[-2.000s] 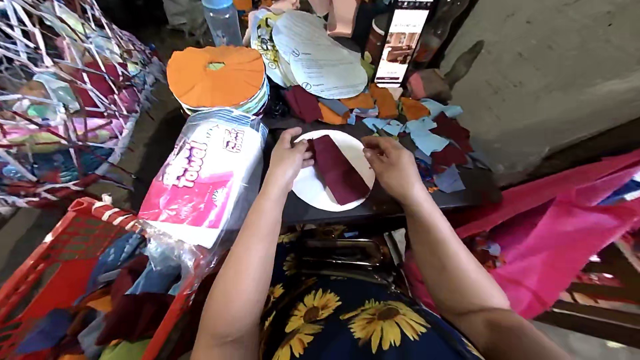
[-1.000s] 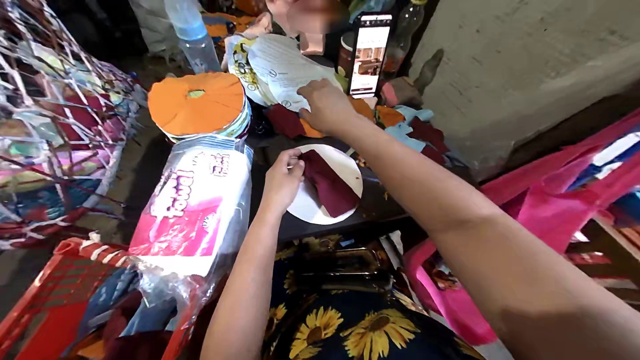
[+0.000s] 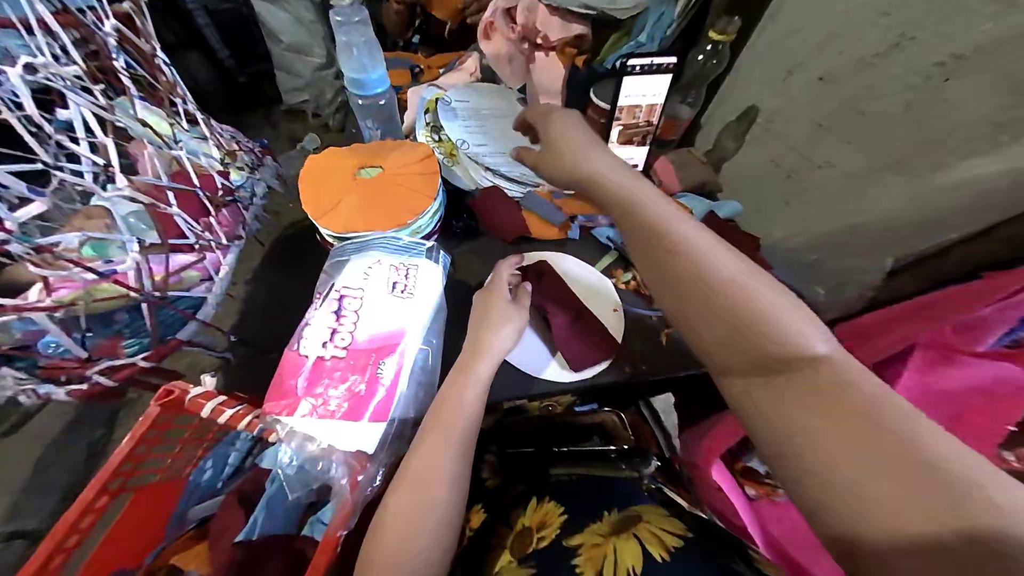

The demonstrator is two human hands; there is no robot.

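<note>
My left hand [image 3: 502,308] rests at the left edge of a white round disc [image 3: 536,357], its fingertips on the upper end of a maroon cloth piece [image 3: 572,320] lying across the disc. Farther off, my right hand [image 3: 564,144] reaches over the right side of a stack of printed round sheets [image 3: 480,128]; its fingers are apart and nothing shows between them. Just below those sheets lie maroon, orange and grey cloth scraps [image 3: 500,214]. A stack of round cloth pieces with an orange one on top [image 3: 372,186] stands to the left.
A plastic towel packet [image 3: 360,344] lies left of my left forearm, above a red plastic basket [image 3: 120,480] of scraps. Behind are a plastic bottle [image 3: 364,72], a lit phone [image 3: 640,112] and a glass bottle [image 3: 704,64]. A woven-strip basket [image 3: 104,208] stands left, pink cloth [image 3: 944,344] right.
My right hand has left the disc's right edge and gone forward to the printed sheets. Since one second ago it has lifted off the scraps side slightly. My left hand stays at the disc.
</note>
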